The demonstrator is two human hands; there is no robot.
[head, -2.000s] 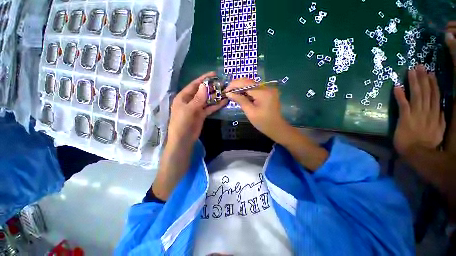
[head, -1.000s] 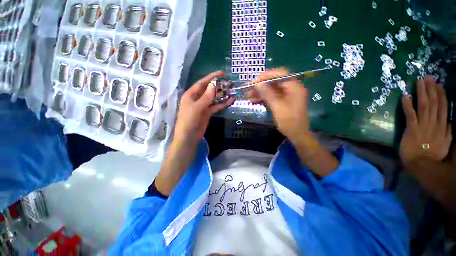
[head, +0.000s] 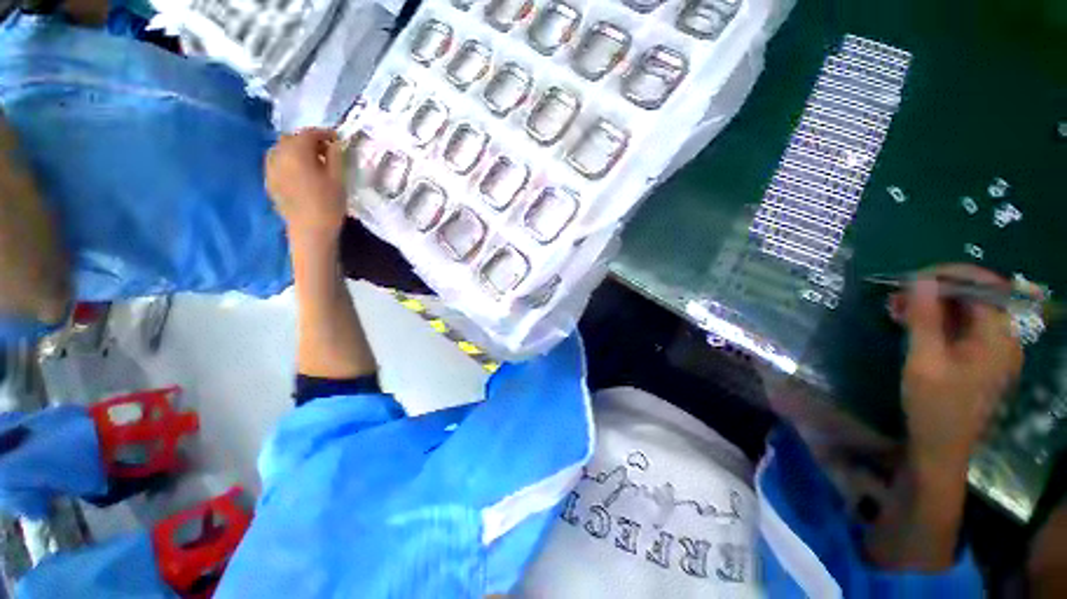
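My left hand [head: 310, 181] is at the left edge of the white blister tray [head: 477, 307], fingertips at a corner pocket; blur hides whether they hold anything. The tray has rows of silvery rounded-square watch cases [head: 550, 214]. My right hand [head: 962, 351] is at the right above the green bench, blurred, holding slim tweezers [head: 936, 281] pen-like, tip pointing left. The gasket sheet [head: 833, 152], a long strip of small pieces in rows, lies between the tray and my right hand.
Loose die-cut pieces [head: 1004, 213] are scattered on the green bench [head: 690, 217] at the right. Another tray [head: 263, 41] lies at the upper left. A person's blue smock [head: 152, 164] is at the left. Red plastic parts [head: 146, 431] and yellow-black tape [head: 442, 328] show lower down.
The view has swung left and tilted. My left hand has left the spot before my chest, with the case it held, and reached the tray's left edge. My right hand has moved right with the tweezers.
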